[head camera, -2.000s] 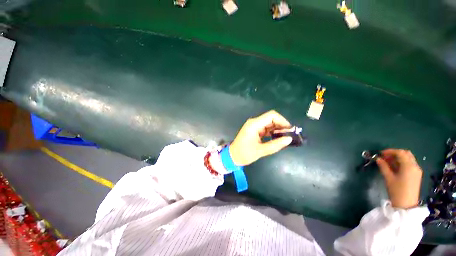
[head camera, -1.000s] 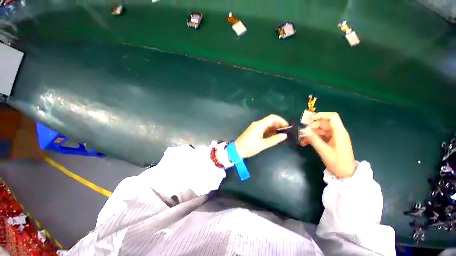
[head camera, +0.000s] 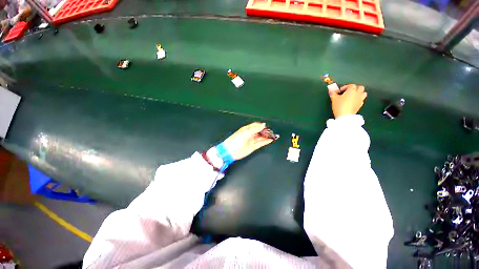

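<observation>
My left hand (head camera: pixel 246 142) is over the dark green bench and holds a small dark device housing (head camera: pixel 269 134) at its fingertips. The fingers cover part of the housing. My right hand (head camera: pixel 349 100) reaches onto the green belt, its fingers on a white screen module (head camera: pixel 333 88) with an orange tail. Another screen module (head camera: pixel 293 153) lies flat on the bench between my hands, tail pointing away from me. A pile of black parts (head camera: pixel 457 202) lies at the right bench edge.
Part-built units (head camera: pixel 198 75) and screen modules (head camera: pixel 236 80) are spaced along the belt. A black part (head camera: pixel 393 109) lies right of my right hand. Orange-red trays (head camera: pixel 320 11) stand on the far side. A pale flat box (head camera: pixel 7 112) is at the left end.
My right hand has moved from beside my left hand out to the belt. My left hand has shifted slightly left with the housing. The view has tilted up, showing the trays.
</observation>
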